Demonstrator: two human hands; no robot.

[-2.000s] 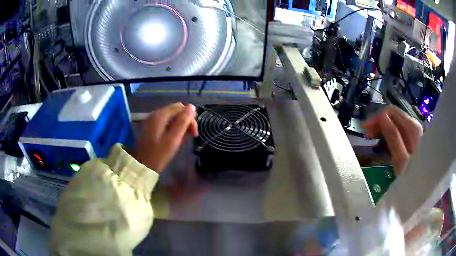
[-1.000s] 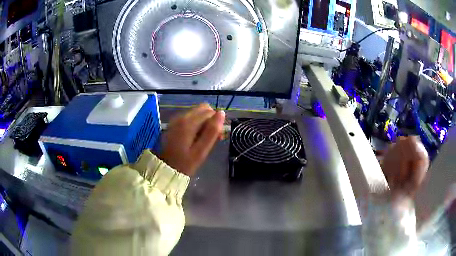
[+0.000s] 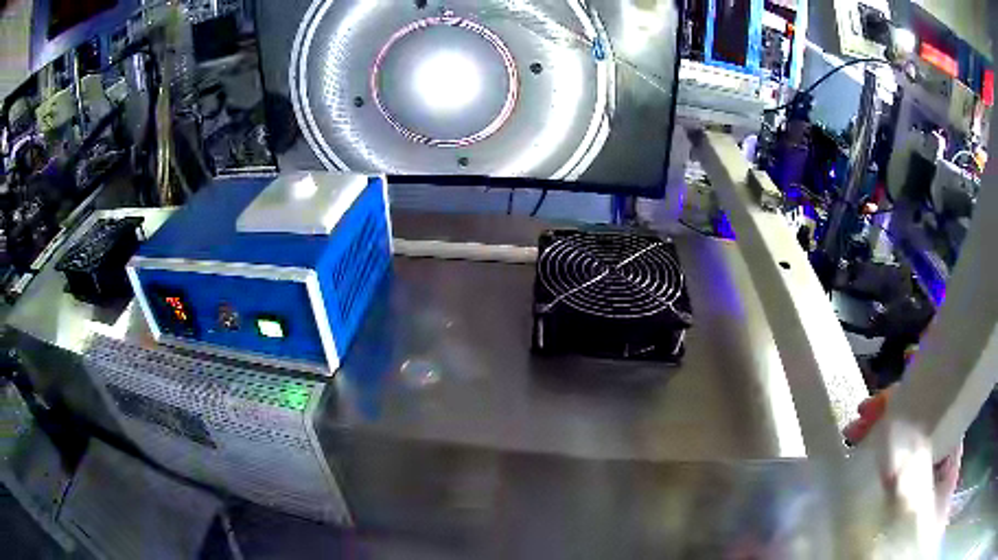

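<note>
A black cooling fan [image 3: 611, 293] with a round wire guard lies on the steel bench top [image 3: 471, 383]. A blue control box [image 3: 257, 268] with red digits and a green-lit switch stands to its left, with a white object [image 3: 303, 203] on top. A small clear round thing [image 3: 419, 372], faint and blurred, shows on the bench between them. My right hand [image 3: 943, 473] is mostly hidden behind the white frame post at the lower right; only bits of skin show, and its fingers and any hold cannot be made out. My left hand is out of the picture.
A large inspection monitor [image 3: 465, 88] with magnified rings stands behind the bench. A cream frame post [image 3: 788, 295] runs along the bench's right side, with dark machinery [image 3: 875, 284] beyond it. A second black fan [image 3: 101, 258] lies at the far left, near a perforated panel [image 3: 208, 410].
My left hand and its sleeve have left the picture. My right hand has moved down and behind the post. The view has shifted, so the monitor and blue box now sit farther right.
</note>
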